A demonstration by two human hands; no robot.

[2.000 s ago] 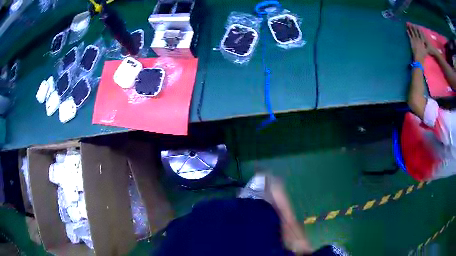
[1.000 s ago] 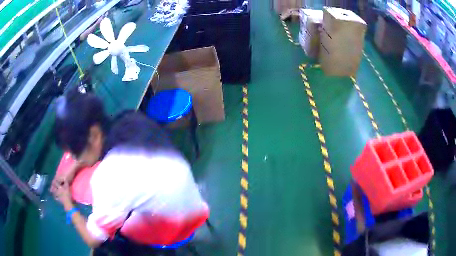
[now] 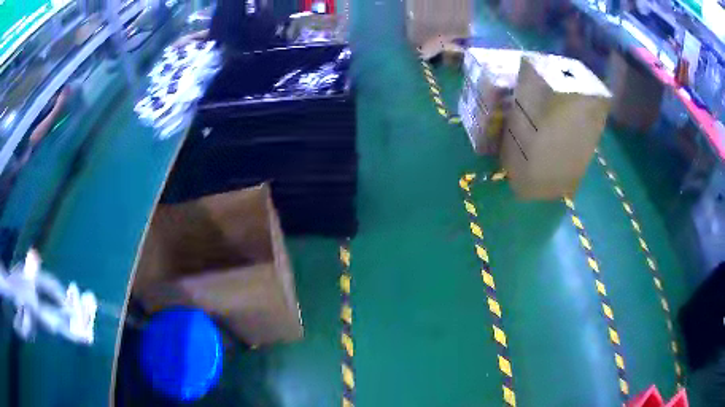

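Observation:
Neither of my hands is in the picture. Nearest in front of me is the green floor (image 3: 413,262) of an aisle, marked with yellow-black tape. A blue round stool (image 3: 182,353) stands at the lower left, beside an open, empty-looking cardboard box (image 3: 238,294). The green bench (image 3: 95,207) runs along the left, with a blurred white object (image 3: 48,298) on it. A heap of white parts (image 3: 176,83) lies farther back on the bench.
A large black-covered stack (image 3: 270,151) stands behind the open box. Tall cardboard boxes (image 3: 552,131) stand in the aisle ahead. A red crate's edge (image 3: 658,397) shows at the lower right. A dark shape (image 3: 707,318), perhaps a person, is cut off at the right edge.
The view has swung from the red mat and bench to the aisle and moved forward along it. The seated person has left the picture; the boxes and black stack look nearer.

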